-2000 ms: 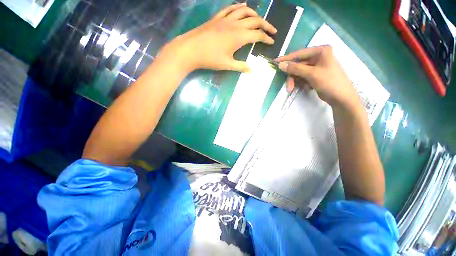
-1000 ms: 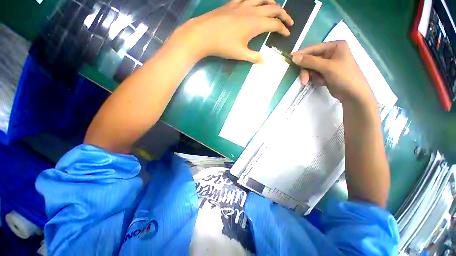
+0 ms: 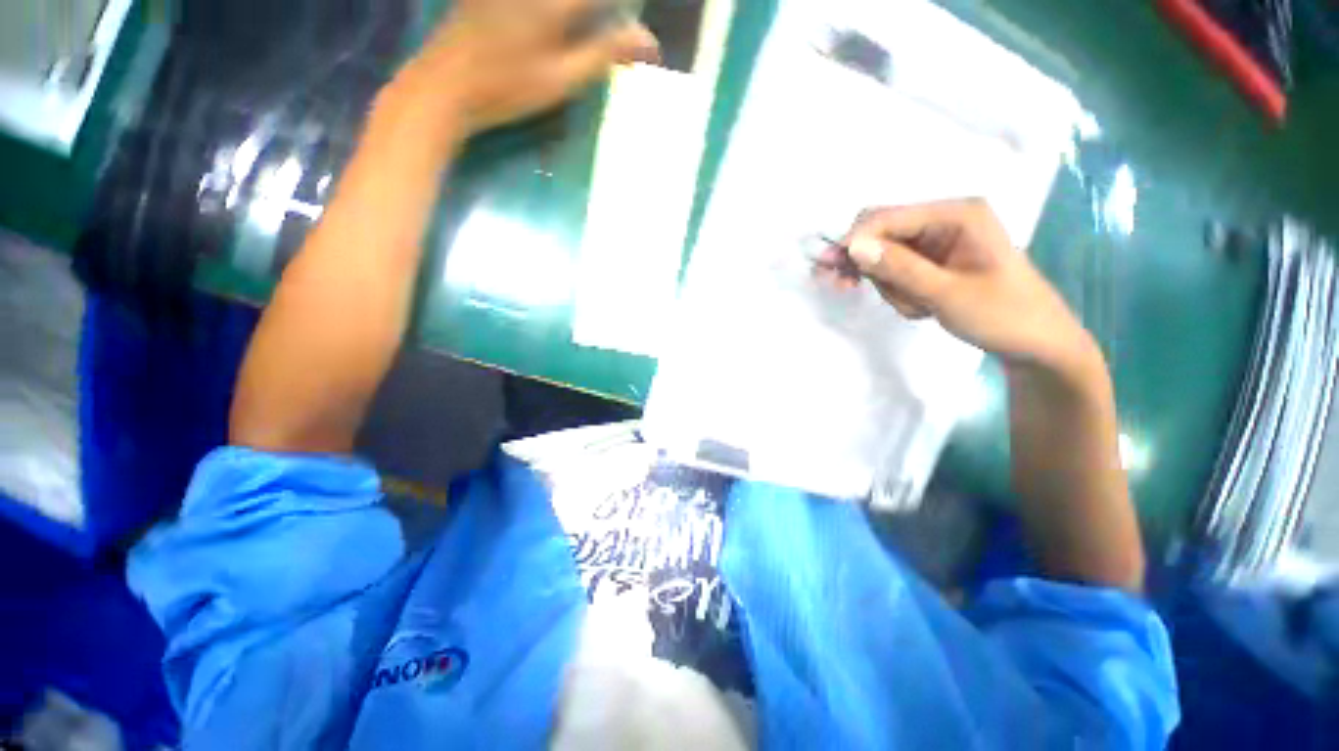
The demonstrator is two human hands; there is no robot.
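A large white panel (image 3: 793, 352) lies in front of me, with a dark rectangle near its lower left corner and a dark patch near its top. My right hand (image 3: 940, 279) is over the panel, fingertips pinched on a small thin dark tool (image 3: 834, 253), probably tweezers; whether its tips hold anything is too blurred to tell. A white strip with a black end (image 3: 634, 220) lies left of the panel. My left hand (image 3: 543, 52) is blurred at the top edge, by the strip's black end; whether it grips anything cannot be told.
Glossy black pad sheets (image 3: 220, 132) lie at the left on the green bench (image 3: 514, 352). A blue bin (image 3: 125, 396) stands below left. A panel stack (image 3: 1270, 396) is at the right. The rim of a red tray (image 3: 1226, 59) shows at the upper right.
My right hand has moved from the strip to above the white panel. My left hand has shifted left and up, away from the strip's white part. The view has turned.
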